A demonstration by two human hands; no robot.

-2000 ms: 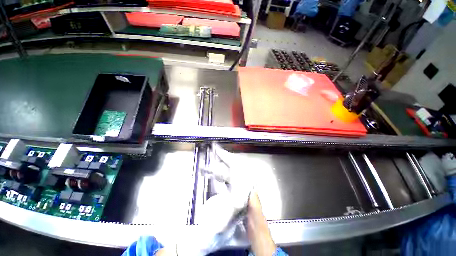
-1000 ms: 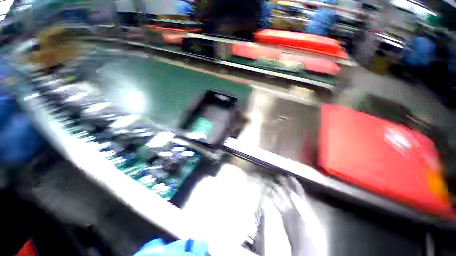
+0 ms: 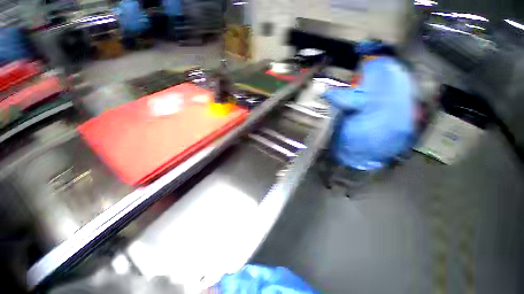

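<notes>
The view is strongly blurred. A light blue sleeve [image 3: 261,280] of mine, probably the right, shows at the bottom edge. Left of it, a grey-white blurred shape [image 3: 123,281] lies low over the metal bed [image 3: 201,229]; it may be gloved hands or glove cloth. I cannot make out fingers, which hand is which, or anything held. The long silver conveyor rail [image 3: 135,201] runs diagonally above this shape.
Red-orange sheets [image 3: 143,132] lie beyond the rail, with a yellow-orange holder [image 3: 221,108] and dark tools on them. Paired guide rods [image 3: 278,142] cross the bed. A person in a blue smock [image 3: 376,115] sits at the right, beside a white box [image 3: 451,138].
The view has swung right. The circuit boards and black tray have left the picture; the seated person and floor at right have entered. The white glove shape now shows lower left.
</notes>
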